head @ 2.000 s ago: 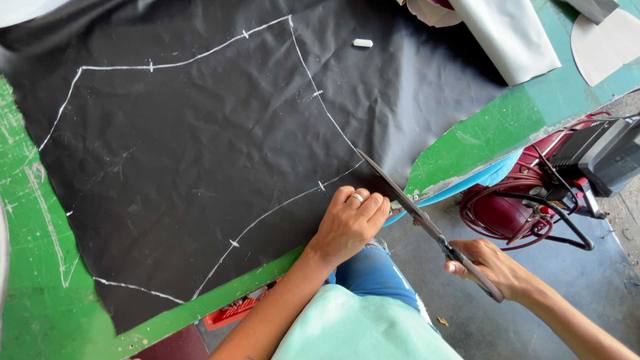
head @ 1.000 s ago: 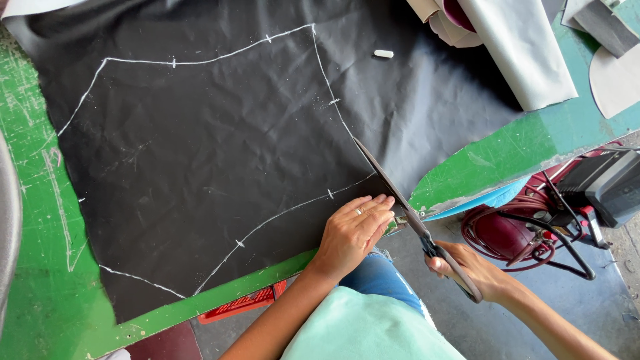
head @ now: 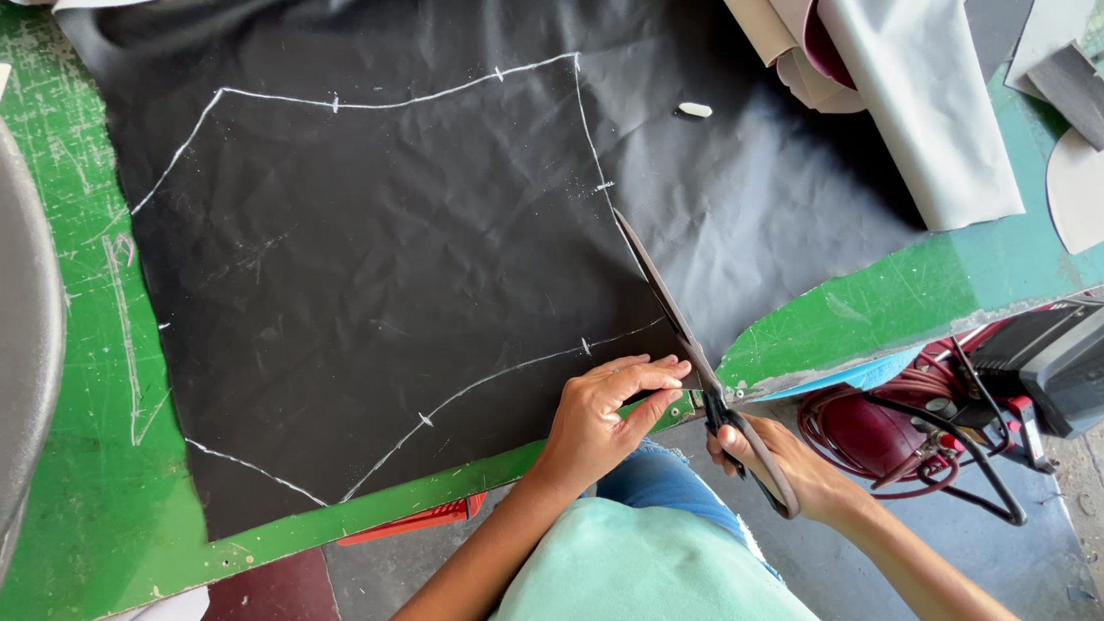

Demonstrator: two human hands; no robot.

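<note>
A large black sheet of vinyl-like material lies on a green table, with a chalk outline and short cross marks drawn on it. My right hand grips the handles of large metal shears at the table's front edge. Their blades lie along the right chalk line, the tips just below a cross mark. My left hand rests by the sheet's front edge, left of the blades, its fingertips on the material and thumb near them. How far its fingers pinch the sheet is not plain. A white piece of chalk lies on the sheet's upper right.
Rolled light material and pale scraps lie at the upper right. The green table's edge curves at the right. Below it stand a dark red compressor-like machine with hoses. A grey rounded object stands at the far left.
The shears and my right hand have moved up along the right chalk line, their tips now closer to its cross mark. The view has shifted somewhat.
</note>
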